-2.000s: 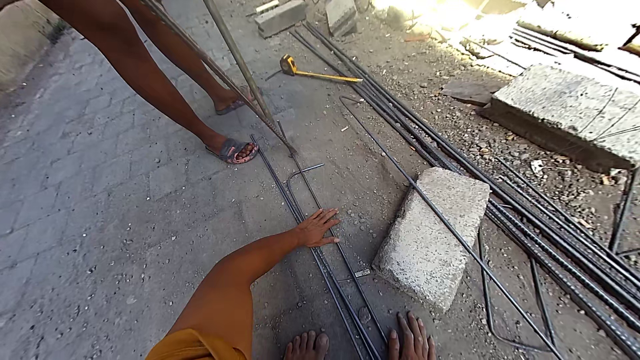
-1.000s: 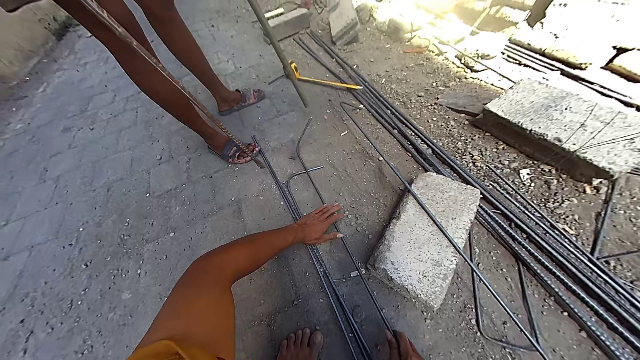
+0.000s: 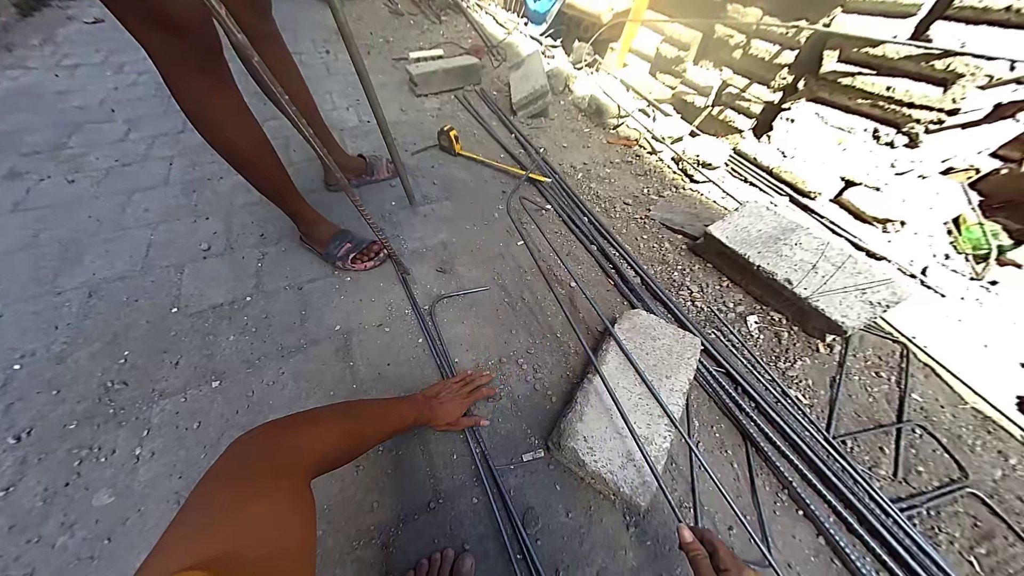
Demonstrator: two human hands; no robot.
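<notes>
My left hand [image 3: 454, 400] lies palm down, fingers spread, across thin steel bars [image 3: 500, 488] on the ground. A hooked bar end [image 3: 460, 294] shows just beyond it. At the lower right, my right hand [image 3: 710, 552] grips a thin steel bar [image 3: 596, 360] with a curved upper end. That bar crosses over a concrete block [image 3: 640, 400], beside another bent bar [image 3: 640, 372] that also lies across the block. To the right of the block runs a bundle of long steel bars [image 3: 768, 424]. A yellow tape measure [image 3: 450, 140] is partly extended, its blade reaching the bundle.
Another person's sandalled feet [image 3: 352, 248] stand at the upper left, beside a ribbed rebar [image 3: 372, 220] and a metal rod [image 3: 376, 104]. A second concrete block [image 3: 808, 264] is at right, with bent bars [image 3: 904, 432] below it. Smaller blocks [image 3: 444, 74] lie at the top.
My right hand has moved right with a bar in it; that bar now crosses the concrete block beside the other one. My left hand stays on the bars. The view has shifted.
</notes>
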